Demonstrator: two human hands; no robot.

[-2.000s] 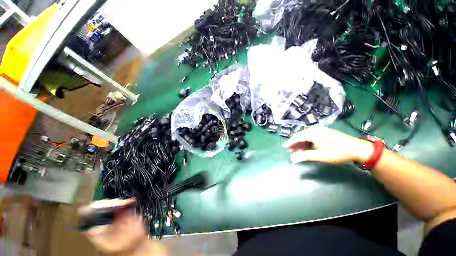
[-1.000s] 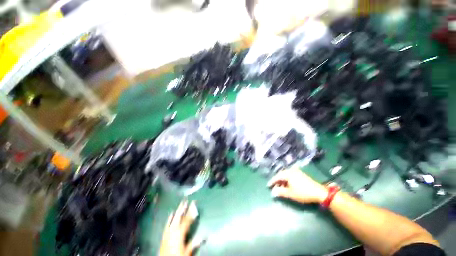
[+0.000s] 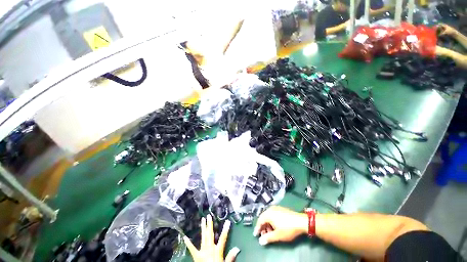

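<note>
My left hand (image 3: 209, 244) is at the bottom centre, cut off by the edge, fingers spread over loose black housing pieces (image 3: 193, 212) between the bags. My right hand (image 3: 279, 225) rests on the green bench just below the white plastic bag (image 3: 221, 166), fingers curled; whether it holds something is hidden. Shinier black pieces (image 3: 257, 191) show in that bag's mouth, and a few lie loose before it. The clear plastic bag (image 3: 134, 220) at lower left has dark housing shells (image 3: 158, 244) at its mouth.
A large pile of black cables with green boards (image 3: 307, 110) lies beyond the bags. A smaller cable pile (image 3: 165, 130) is at upper left. Dark units (image 3: 77, 250) lie at lower left. Red plastic bags (image 3: 389, 41) and another person's hands are at upper right; a blue stool (image 3: 453, 161) is at right.
The view has swung up and to the right. My left hand, which held a dark item at the far left, is now empty with fingers spread near the bags. My right hand stays by the white bag.
</note>
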